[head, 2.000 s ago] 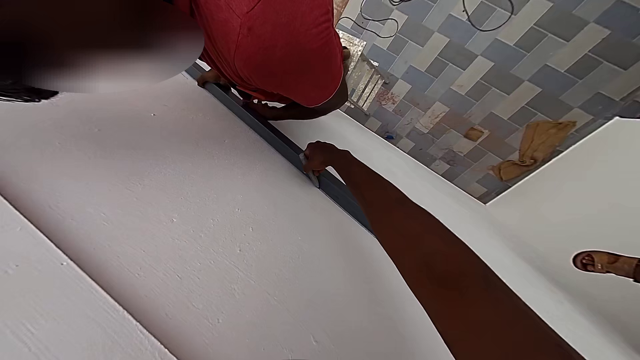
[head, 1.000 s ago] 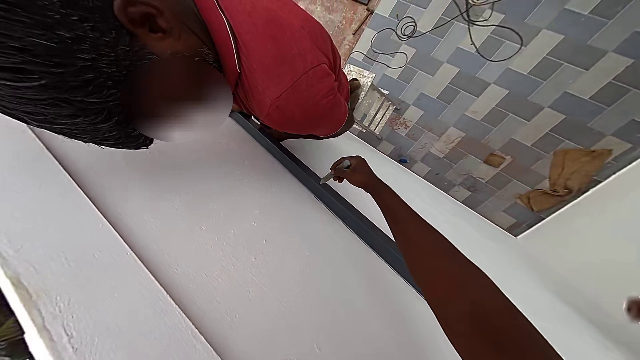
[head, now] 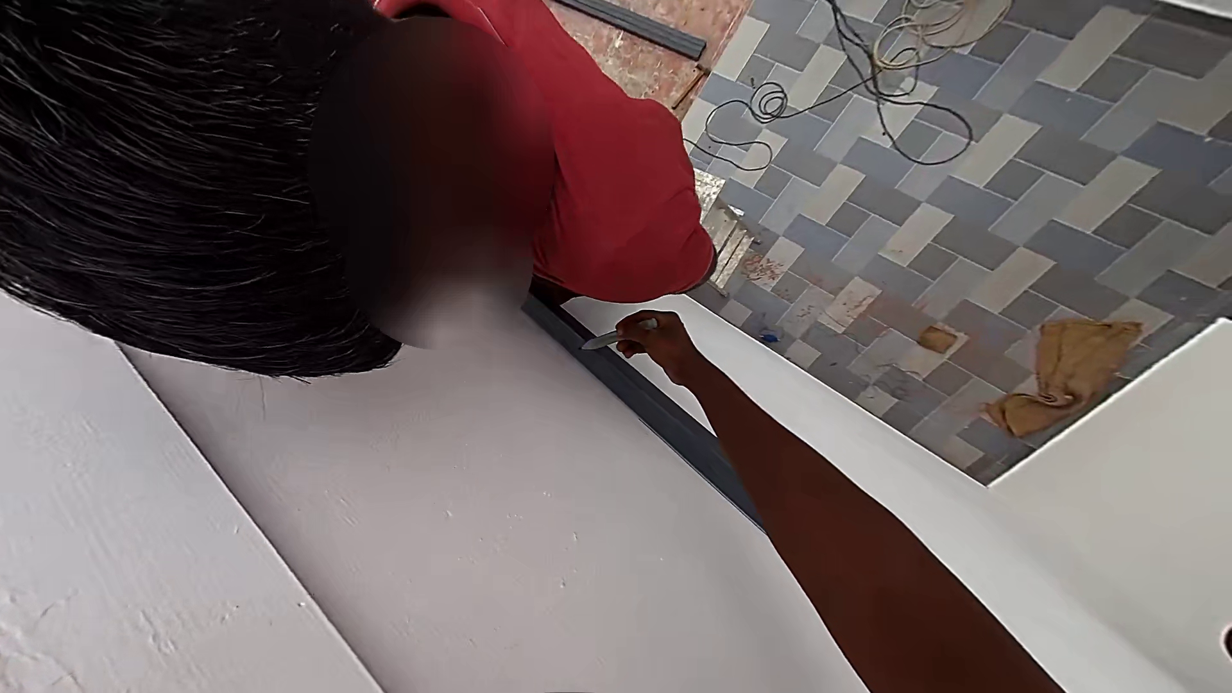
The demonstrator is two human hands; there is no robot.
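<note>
My right hand (head: 657, 345) reaches in from the lower right, its fingers closed around a slim, pale pen-like marker (head: 616, 337). The marker's pointed end is at a dark grey channel-like strip (head: 664, 414), and whether it touches cannot be told. This long strip runs diagonally along the edge of a pale painted surface (head: 462, 520). Its upper end disappears behind another person, and my forearm covers its lower end. I cannot make out my left hand.
A person in a red shirt (head: 616, 183) leans in close at the upper left. Beyond the ledge is a tiled floor (head: 962, 231) with coiled cables (head: 866, 67), a brown cloth (head: 1068, 371) and a small brown block (head: 936, 338). Another dark strip (head: 635, 27) lies at the top.
My right hand was at the strip two seconds ago, then held the marker visibly over it. The other person's head has come into view at the left and now covers more of the scene.
</note>
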